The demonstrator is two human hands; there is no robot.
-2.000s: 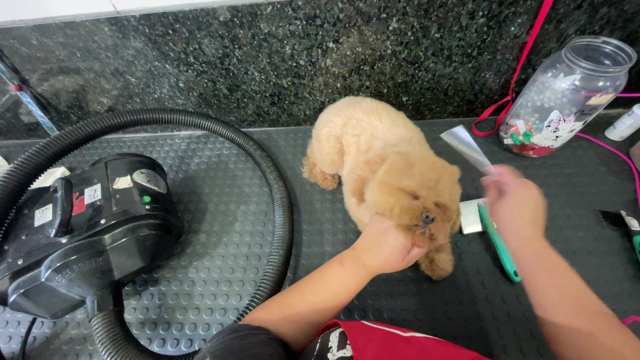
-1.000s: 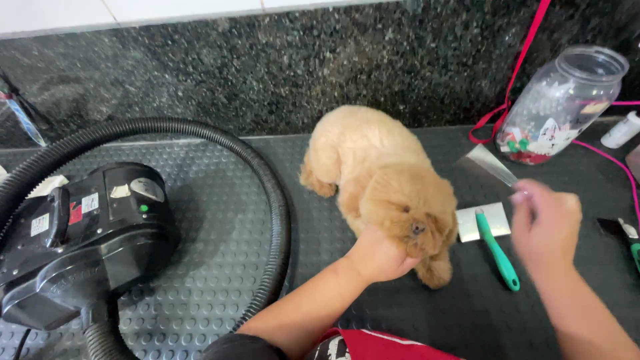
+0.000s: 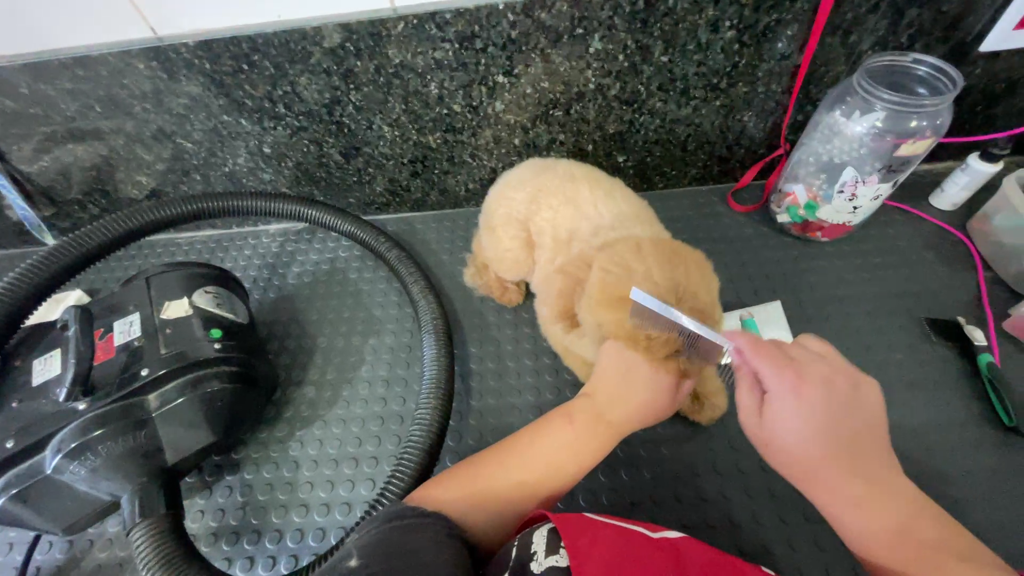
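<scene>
A small apricot-coloured dog (image 3: 572, 212) with short curly fur is on the black studded rubber mat (image 3: 512, 488), its head lowered toward me. My left hand (image 3: 636, 388) grips the dog under its muzzle; the fingers are partly hidden by fur. Between the thumb and fingers of my right hand (image 3: 808, 408) is a metal grooming comb (image 3: 676, 320), its teeth against the fur of the dog's head. Behind the right hand lies a slicker brush (image 3: 764, 320) with a green handle, mostly covered by that hand. The dog's face is largely hidden by comb and hand.
A black pet dryer (image 3: 152, 360) and its looped ribbed hose (image 3: 436, 344) fill the left side. At the right stand a clear plastic jar (image 3: 872, 144) and a small white bottle (image 3: 964, 180). A green-handled grooming tool (image 3: 992, 384), a pink cord and a red strap (image 3: 800, 88) are there too.
My right hand has brought the comb left from beside the dog onto its head, and now covers much of the slicker brush. The dog's head has dipped; my left hand still holds its muzzle.
</scene>
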